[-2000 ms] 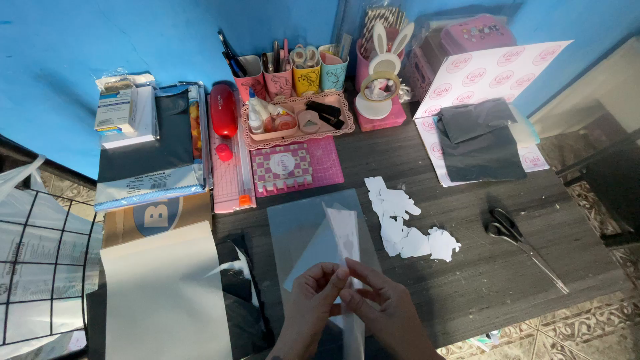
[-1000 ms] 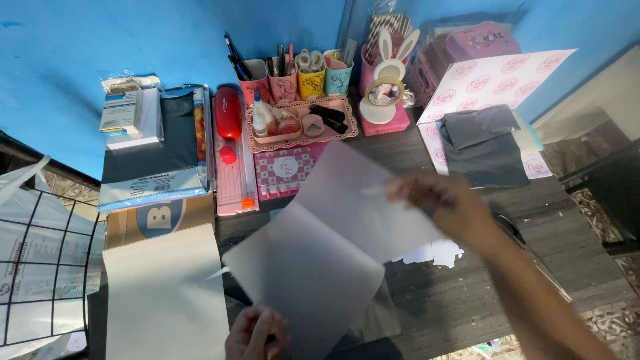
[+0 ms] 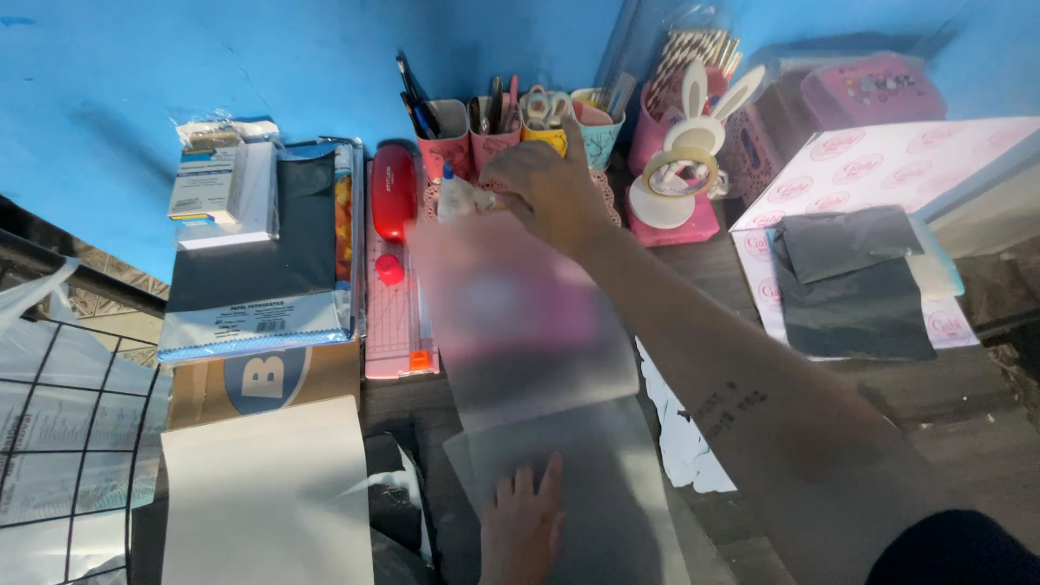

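My left hand (image 3: 522, 520) lies with its fingers spread on a translucent sheet (image 3: 569, 455) at the bottom centre. The sheet has a crease across it, and its upper part covers a pink patterned item. Over the pink tray (image 3: 608, 195) my right hand (image 3: 552, 183) reaches toward the pen cups, blurred; whether it holds anything cannot be told. A glue bottle (image 3: 455, 195) stands in the tray, just left of that hand. White paper cut-outs (image 3: 678, 426) show partly behind my right forearm.
A red stapler (image 3: 393, 193) and pink paper trimmer (image 3: 390, 325) lie left of the sheet. Further left are paper packs (image 3: 244, 317) and a white sheet (image 3: 268, 496). Decorated cups (image 3: 444, 146) line the wall. A bunny tape holder (image 3: 670, 215) and black paper pieces (image 3: 861, 309) are at right.
The translucent sheet, lifted and tilted between my hands a second ago, now lies lower over the table. My right hand has moved from the sheet's right edge up to the tray.
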